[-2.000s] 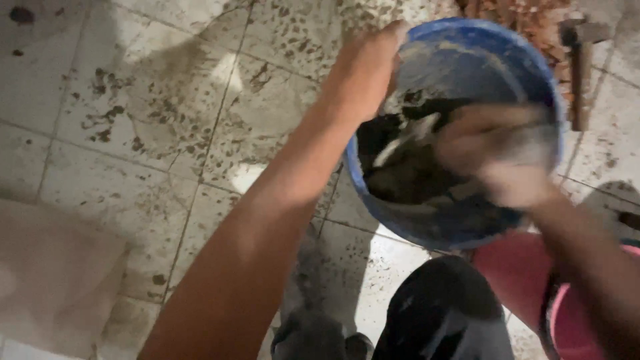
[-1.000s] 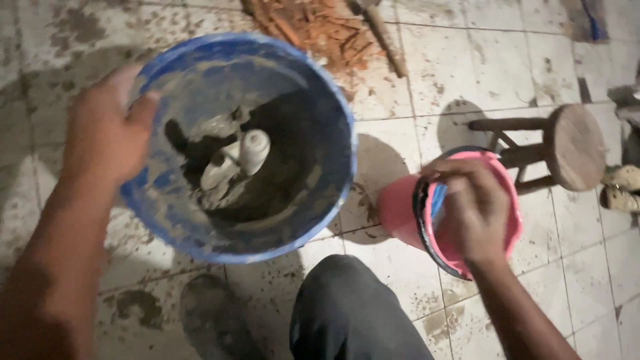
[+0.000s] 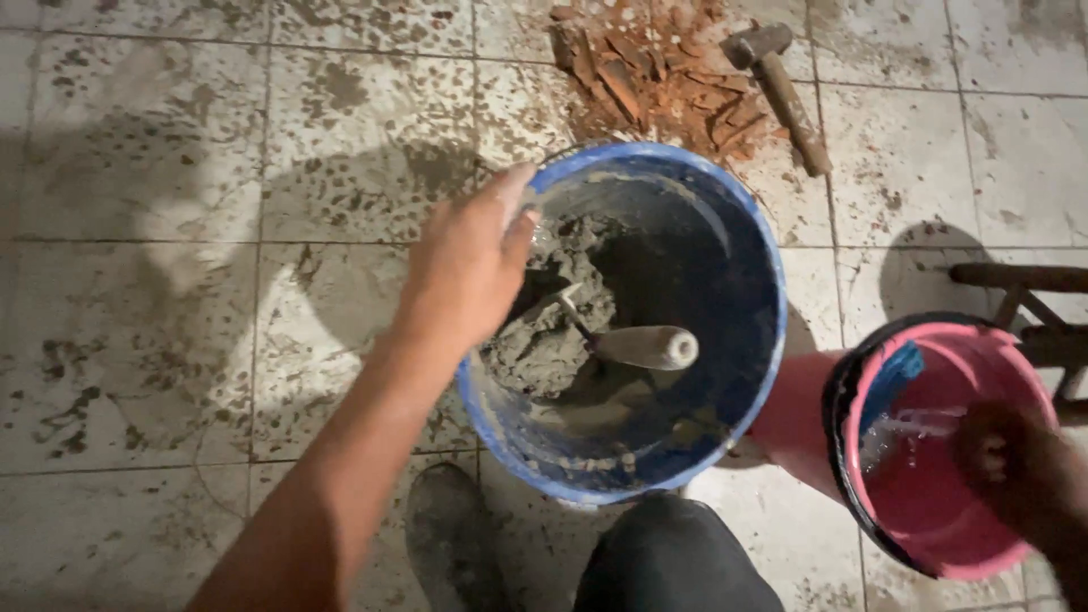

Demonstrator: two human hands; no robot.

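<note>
A blue plastic bucket (image 3: 778,297) stands on the tiles in front of my knee. My left hand (image 3: 476,255) grips its upper left rim. Inside lies grey wet mortar (image 3: 544,348), with a trowel (image 3: 646,347) resting in it, handle toward the right; its blade is mostly buried. To the right is a pink bucket (image 3: 952,548) with a dark rim band, holding some water and a blue object (image 3: 891,387) against its inner wall. My right hand (image 3: 999,450), dark and blurred, is at the pink bucket's mouth; its fingers cannot be made out clearly.
Broken reddish brick pieces (image 3: 654,81) lie on the floor beyond the blue bucket, with a hammer (image 3: 790,110) beside them. A wooden stool (image 3: 1020,276) shows partly at the right edge. My shoe (image 3: 455,527) is just below the blue bucket. Mortar spots mark the floor tiles (image 3: 348,365).
My right hand was in the blue bucket two seconds ago, then moved to the pink bucket, where it still is. The trowel now lies in the mortar, released. My left hand stays on the blue rim.
</note>
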